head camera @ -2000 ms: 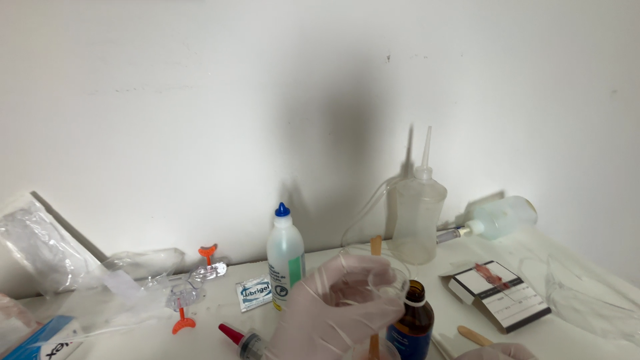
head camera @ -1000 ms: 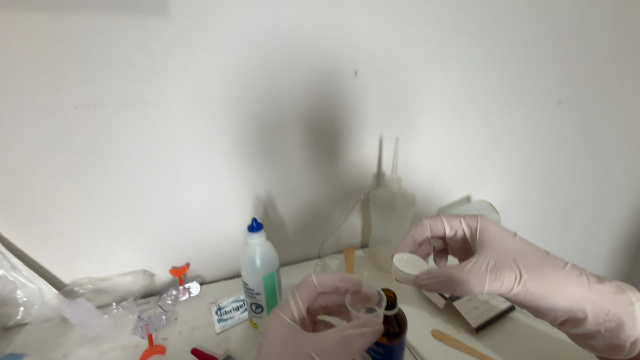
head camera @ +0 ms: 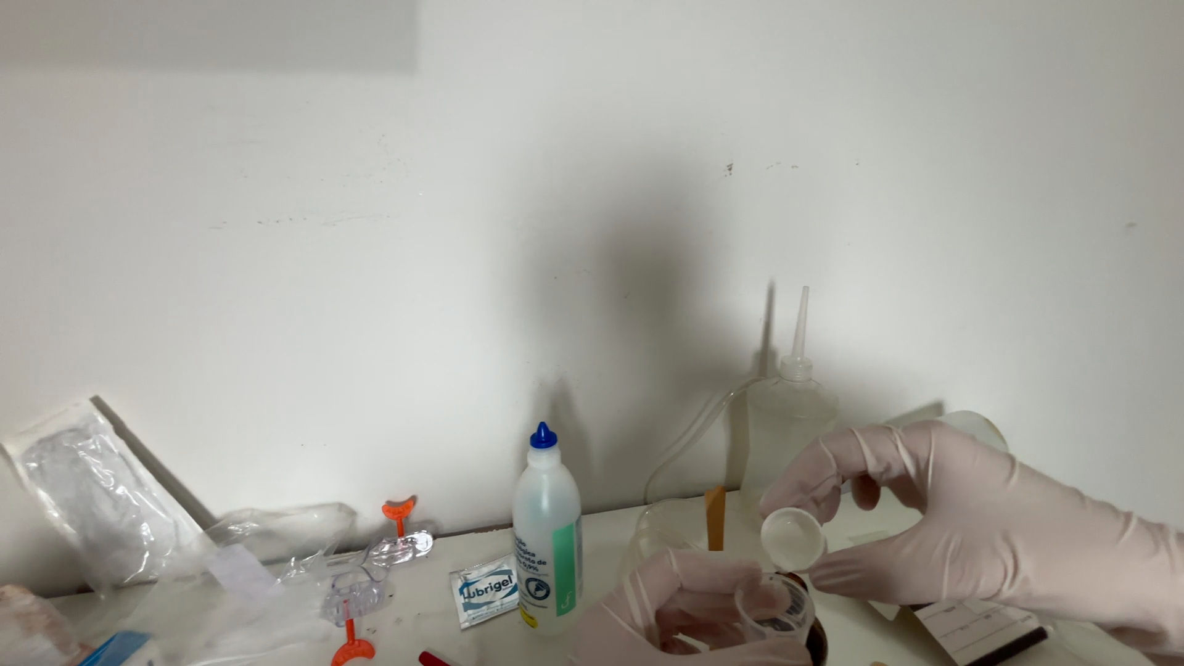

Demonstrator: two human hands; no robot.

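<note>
My left hand (head camera: 680,615), in a pale latex glove, holds a small clear plastic cup (head camera: 775,606) at the lower right of centre. Just above that cup, my right hand (head camera: 962,518), gloved too, pinches a small round white cap (head camera: 793,539) between thumb and fingers, its hollow side facing me. Behind and below the clear cup, mostly hidden, is a brown bottle (head camera: 818,640). A wooden spatula (head camera: 715,518) stands up behind my left hand. To the left, a plastic saline bottle (head camera: 548,536) with a blue tip stands beside a lubricant sachet (head camera: 485,593).
A clear squeeze bottle (head camera: 791,416) with a thin nozzle stands near the wall, tubing beside it. Plastic packaging (head camera: 102,499) and clear plastic pieces with orange clips (head camera: 400,509) lie at the left. A card box (head camera: 985,629) lies under my right hand. The wall rises behind the table.
My right hand, at the bottom edge two seconds ago, has come up beside the left, holding the white cap. The cap has since tilted toward me. My left hand still holds the cup.
</note>
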